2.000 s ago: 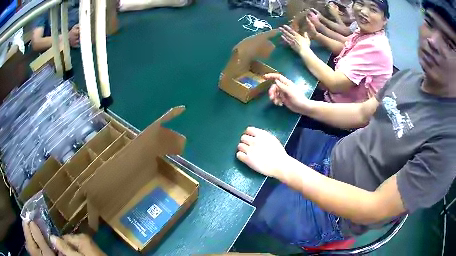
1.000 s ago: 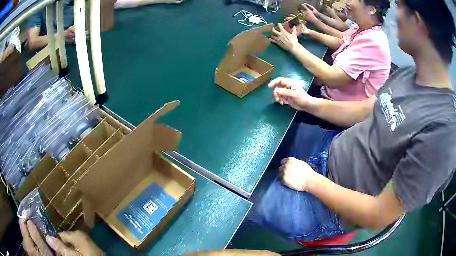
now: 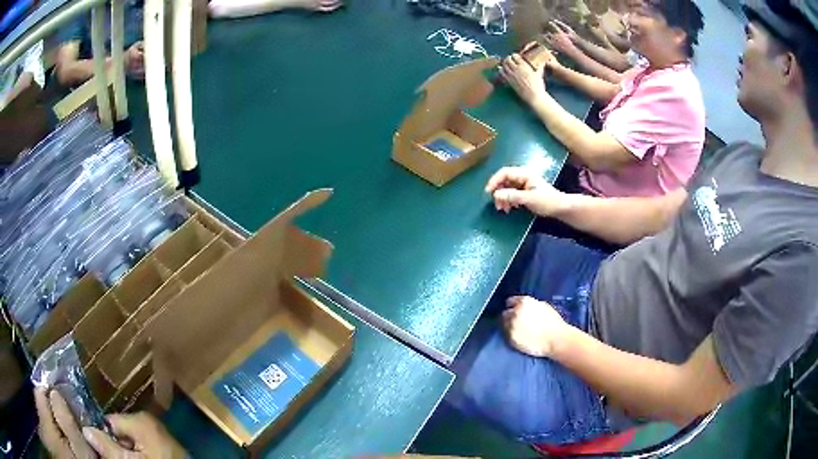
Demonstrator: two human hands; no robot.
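Observation:
My left hand (image 3: 61,425) and my right hand (image 3: 139,437) are at the bottom left, cut off by the frame's lower edge. Between their fingers they hold a clear plastic bag with a dark item inside (image 3: 72,381), over the near end of the divided carton tray (image 3: 193,235). An open mailer box (image 3: 325,376) stands just right of my hands, its lid raised and leaning toward the tray. A blue card with a white square code (image 3: 269,375) lies flat in it. The fingertips are partly hidden behind the bag.
Many clear bags (image 3: 81,206) fill the tray's far side. A second open mailer box (image 3: 444,157) stands on the green table (image 3: 296,99). Seated people line the right edge, one in a grey shirt (image 3: 700,278) nearest. Cream posts (image 3: 170,90) rise at the left. A white cable (image 3: 457,43) lies farther back.
The neighbour's near hand has moved from the table to their lap. The person in pink now holds a small brown object. My hands still hold the bag in about the same place.

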